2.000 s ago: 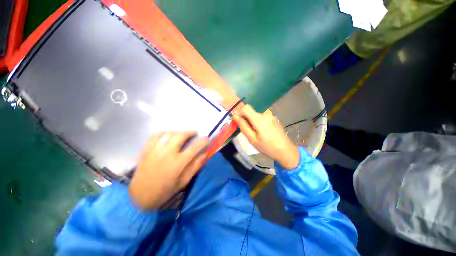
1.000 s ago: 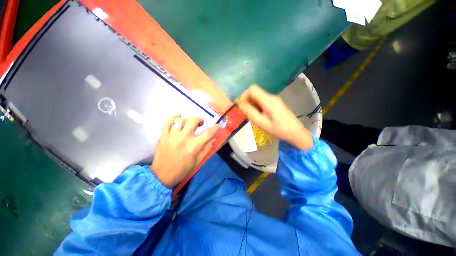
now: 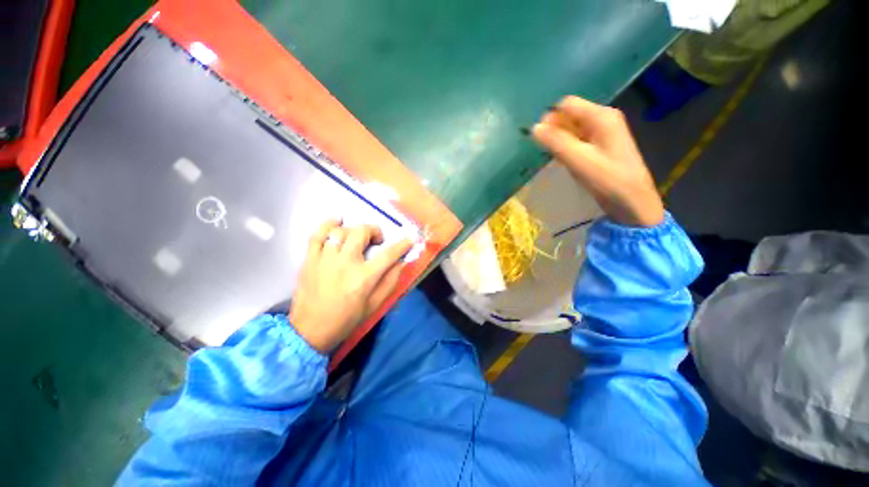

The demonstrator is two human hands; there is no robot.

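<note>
A shiny dark grey panel (image 3: 143, 209) with a small round mark lies in a red-orange tray (image 3: 286, 71). A black adhesive strip (image 3: 329, 172) runs along its upper right edge. My left hand (image 3: 343, 281) rests on the panel's near right corner, fingers spread, holding nothing visible. My right hand (image 3: 600, 157) is raised off the panel, above the bench edge and bin, fingers pinched. A small dark end shows at its fingertips, apparently a black strip piece; most of it is hidden.
A whitish round bin (image 3: 557, 314) with yellow liner scraps (image 3: 515, 243) stands beside the green bench (image 3: 410, 57). White sheets (image 3: 700, 13) lie at the bench's far edge. Another red tray (image 3: 40, 105) is at far left. A person in grey trousers (image 3: 781, 333) is at right.
My right hand has moved from the tray's corner up and to the right, and the strip there has left the corner with it. My left hand has stayed on the panel's corner.
</note>
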